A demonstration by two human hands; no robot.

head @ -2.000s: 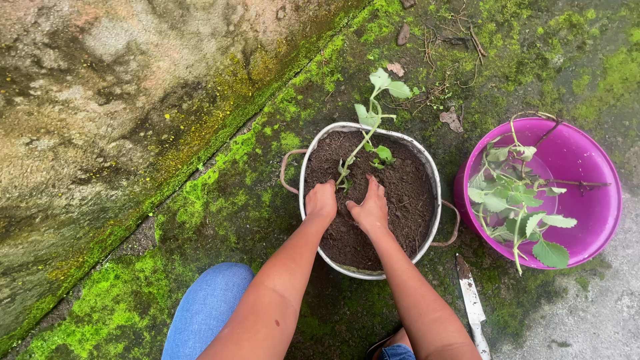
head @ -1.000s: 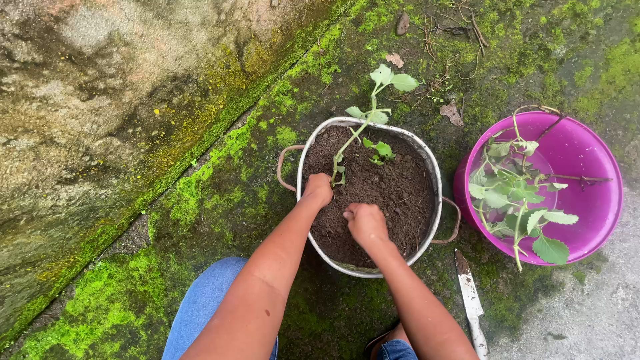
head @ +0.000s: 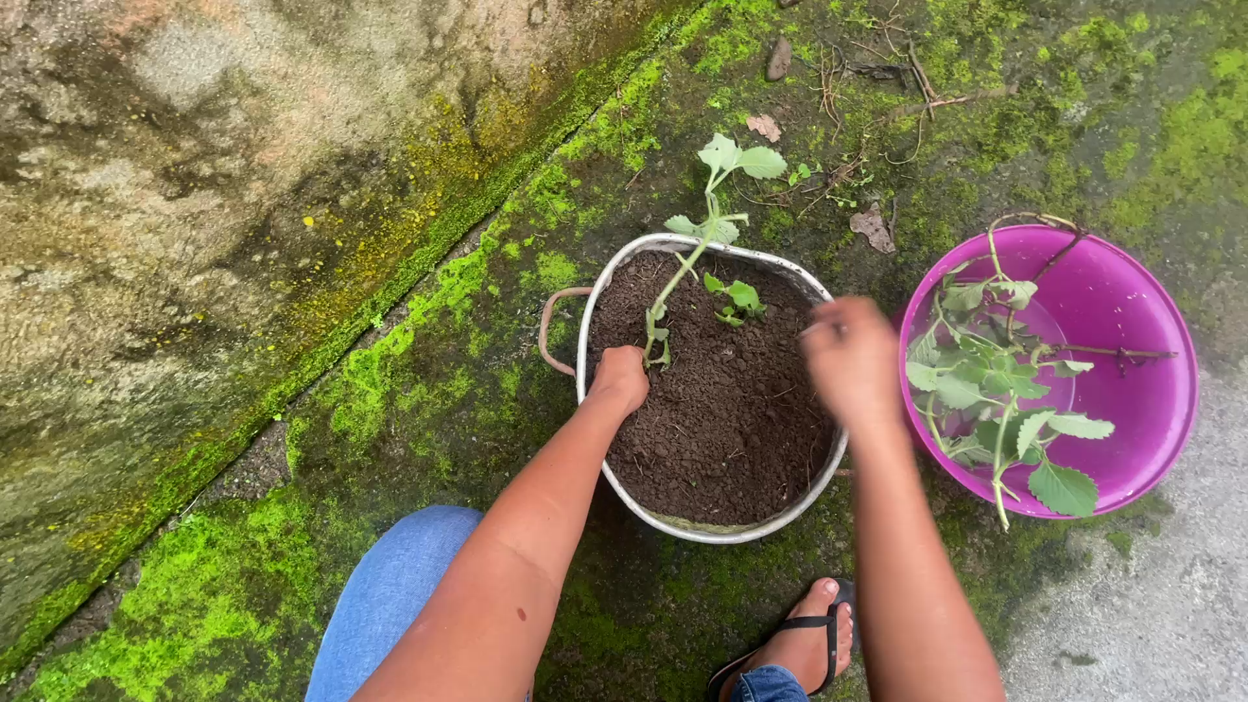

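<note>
A metal pot with two side handles is filled with dark soil. A leafy green cutting leans up and to the right from the soil on the pot's left side. My left hand is at the base of its stem, with fingertips hidden; whether they grip the stem or press the soil is unclear. A small green sprout stands in the soil near the far rim. My right hand, blurred, is over the pot's right rim with fingers curled; I cannot tell whether it holds anything.
A purple plastic tub with leafy cuttings stands at the right. A mossy stone wall runs along the left. Twigs and dry leaves lie beyond the pot. My sandaled foot is near its front.
My right hand has moved from the soil beside the cutting to the pot's right rim. My left hand stays near the stem's base. The knife seen earlier at the lower right is no longer visible.
</note>
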